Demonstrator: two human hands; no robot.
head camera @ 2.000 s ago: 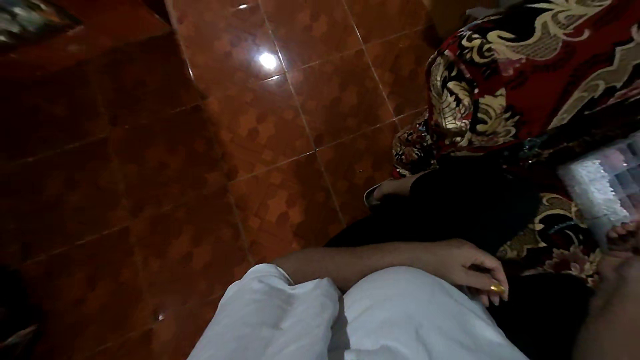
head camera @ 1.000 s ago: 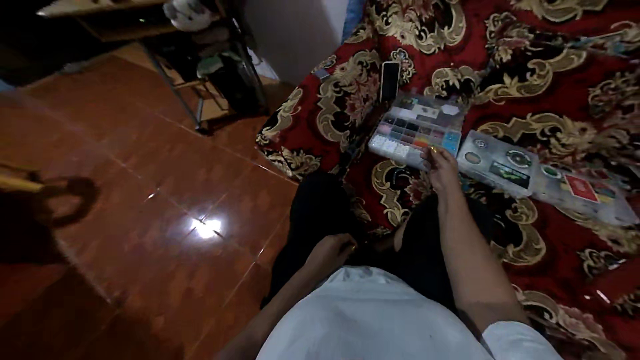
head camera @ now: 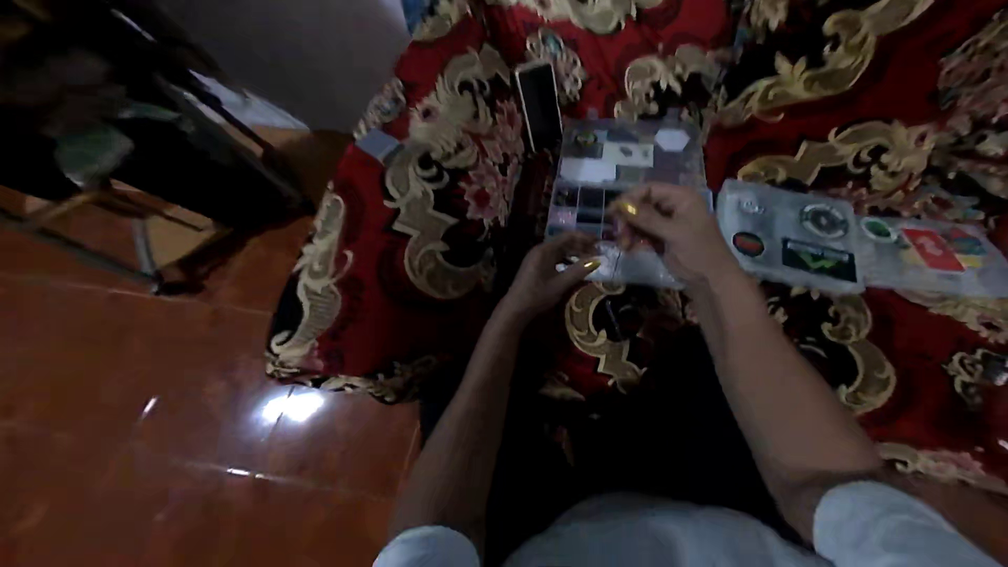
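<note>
An opened clear plastic compartment box (head camera: 592, 206) lies on the patterned red cloth, with stickers on its raised lid and small items in its compartments. My left hand (head camera: 551, 272) is at the box's near left corner, fingers curved and close to a white item at the front compartments. Whether it grips anything is too blurred to tell. Above the middle of the box is my right hand (head camera: 669, 224), thumb and fingertips brought together; anything between them is too small to make out. Both hands show shiny yellow nails.
A smartphone (head camera: 539, 106) lies at the box's upper left. To the right are a stickered clear case (head camera: 787, 272) and another clear case (head camera: 976, 276). A small grey box (head camera: 379, 145) sits near the cloth's left edge. A dark-framed stand (head camera: 146, 244) is on the tiled floor at left.
My left hand has moved from my lap up to the box's near left corner. My right hand has come off the box's right side to above its middle. The view has shifted.
</note>
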